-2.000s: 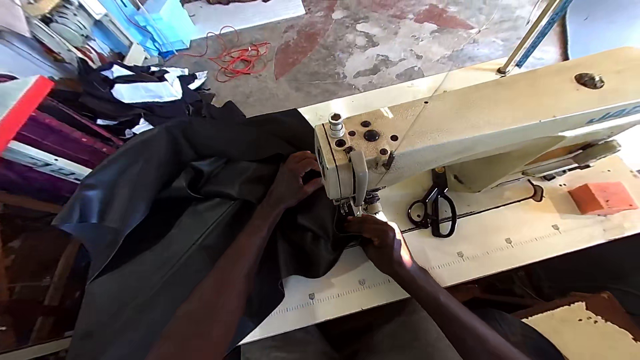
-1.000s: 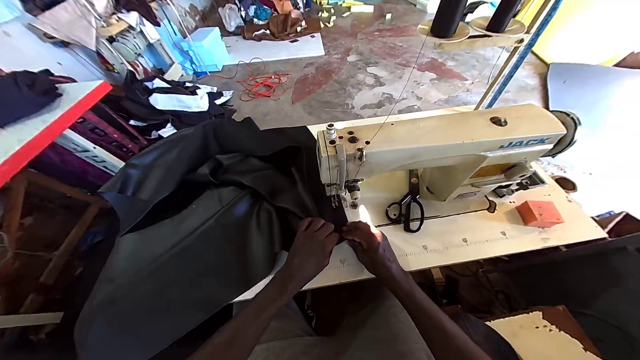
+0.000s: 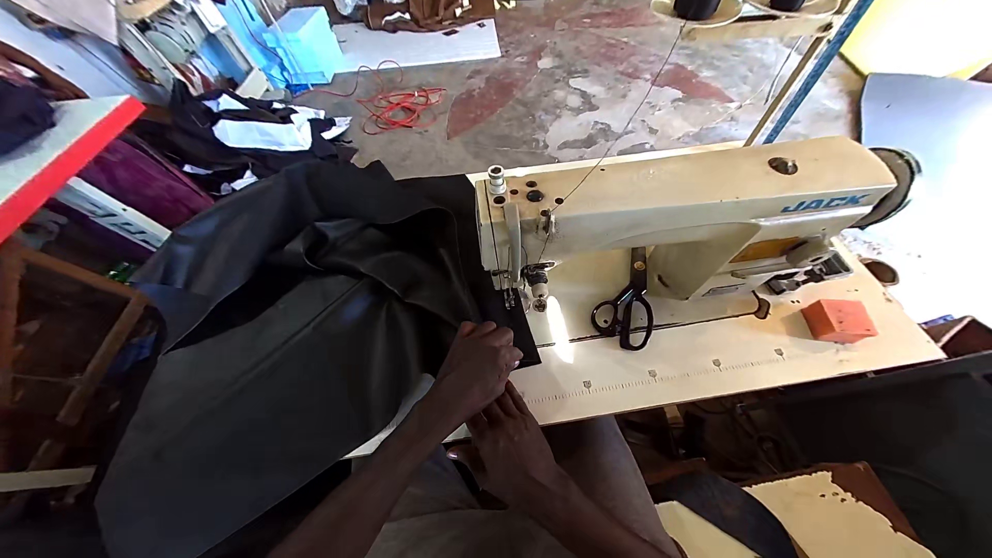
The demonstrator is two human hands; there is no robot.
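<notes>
Black sheet material (image 3: 310, 333), leather-like, lies bunched over the left part of the sewing table and hangs off its front. Its right edge passes under the needle area of a Jack sewing machine (image 3: 682, 201). My left hand (image 3: 480, 360), fingers curled, grips the material near its front right corner. My right hand (image 3: 511, 442) is just below it at the table's front edge, close to or touching the left; its fingertips are partly hidden, so its hold is unclear. Black-handled scissors (image 3: 635, 310) lie on the table under the machine arm.
An orange block (image 3: 839, 321) sits at the right of the sewing table (image 3: 697, 372). Thread spools (image 3: 696, 8) stand behind. A red-edged table (image 3: 70, 155) is at the left. Dark and white cloth (image 3: 263, 132) and a red cord (image 3: 399, 108) lie on the floor.
My right hand has moved away from the needle area, down to the table's front edge. My left hand has come right from the middle of the material to its right edge. The view has shifted.
</notes>
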